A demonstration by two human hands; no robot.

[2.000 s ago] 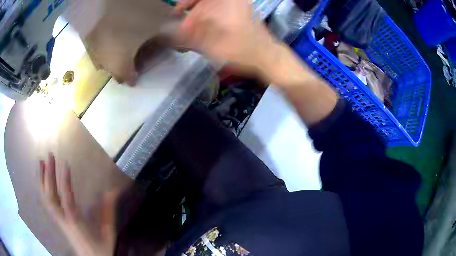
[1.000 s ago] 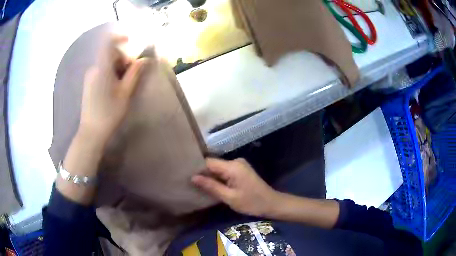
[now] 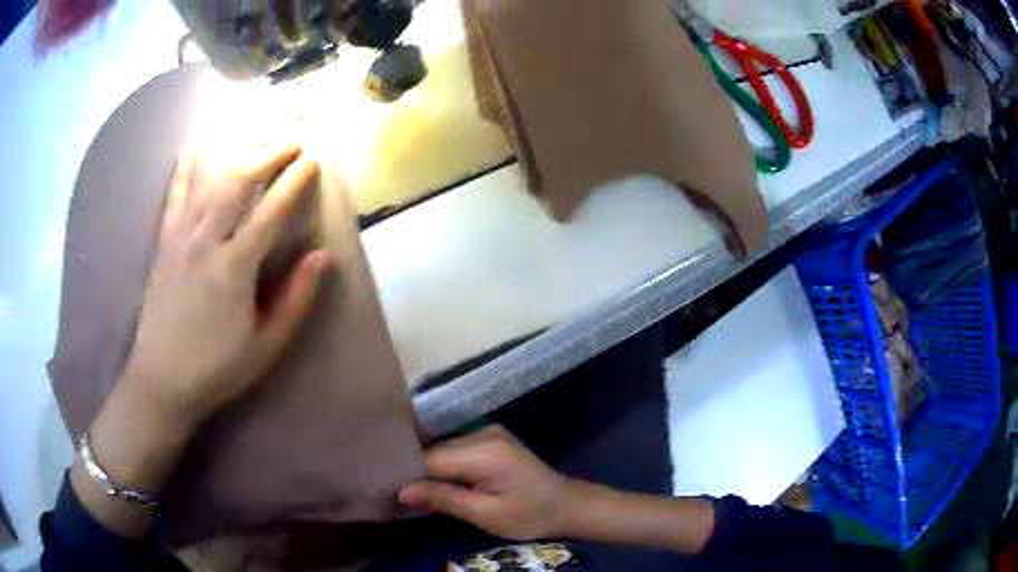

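The large taupe-brown garment panel (image 3: 324,413) lies over the white table and its front edge, its upper end in the lamp's glare below the sewing machine head (image 3: 301,34). My left hand (image 3: 229,268) lies flat on the panel with fingers spread, fingertips near the needle area, which glare hides. My right hand (image 3: 491,486) pinches the panel's right edge between thumb and fingers, just below the table edge. A stack of brown cut pieces (image 3: 625,101) with a curved edge lies right of the needle.
Scissors (image 3: 781,95) with red and green handles lie right of the stack. The grey ruler-like table edge (image 3: 625,296) crosses the view. A blue plastic basket (image 3: 893,447) with cloth inside and a white board (image 3: 754,391) are at lower right.
My right hand has come from the cut pieces to the panel's edge. My left hand has moved up the panel and, since a second ago, flattened onto it. The view has shifted.
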